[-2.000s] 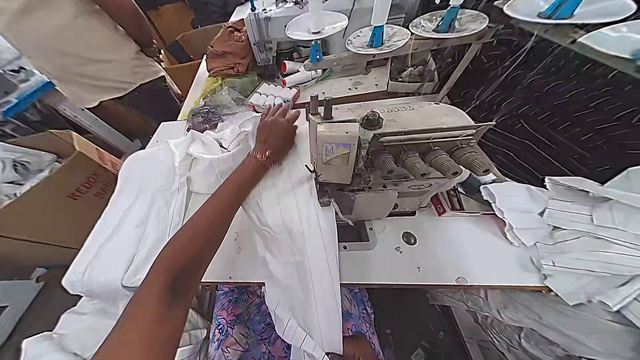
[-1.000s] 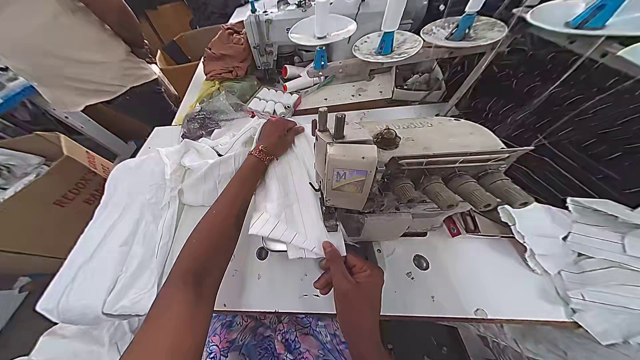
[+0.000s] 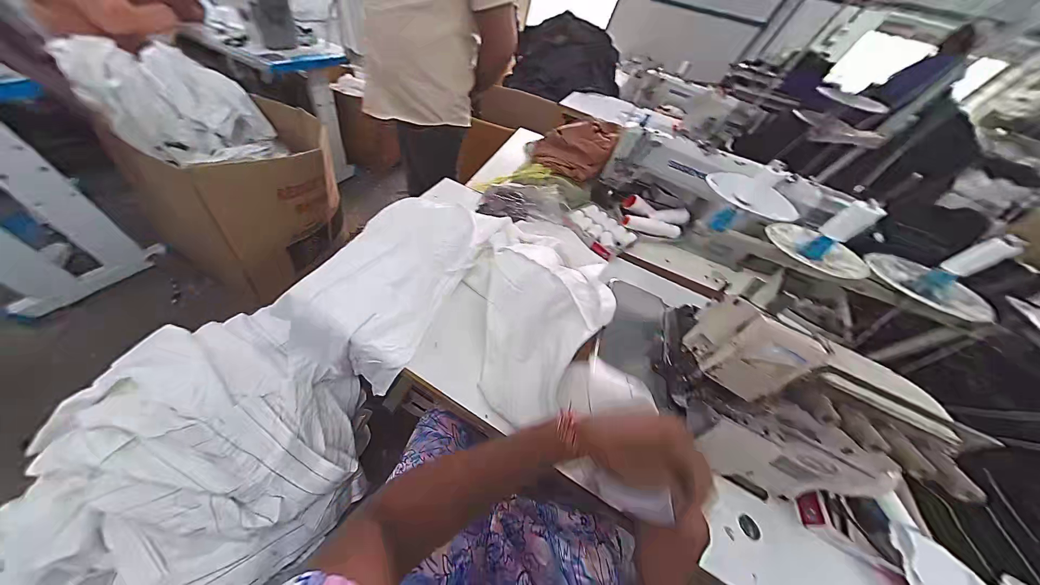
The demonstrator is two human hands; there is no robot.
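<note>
Blurred by motion, my left hand (image 3: 642, 451) is at the front edge of the sewing table (image 3: 443, 349), over a piece of white fabric (image 3: 601, 394). Close against it on the right is my right hand (image 3: 686, 496), partly hidden; the fabric hangs down between and below them. What each set of fingers grips is too blurred to tell. An overlock sewing machine (image 3: 756, 349) stands just right of the hands. More white cloth (image 3: 536, 309) is spread over the table to the left, and a large heap of white garments (image 3: 211, 455) hangs at its left side.
Thread cones (image 3: 845, 219) stand on discs behind the machine. White thread spools (image 3: 601, 227), a plastic bag (image 3: 528, 199) and brown cloth (image 3: 575, 150) lie at the table's far end. A cardboard box (image 3: 236, 195) of white fabric is at left. A person (image 3: 422, 65) stands beyond.
My left hand has come from the far side of the fabric beside the machine to the front edge, close to my right hand. The view has swung strongly to the left.
</note>
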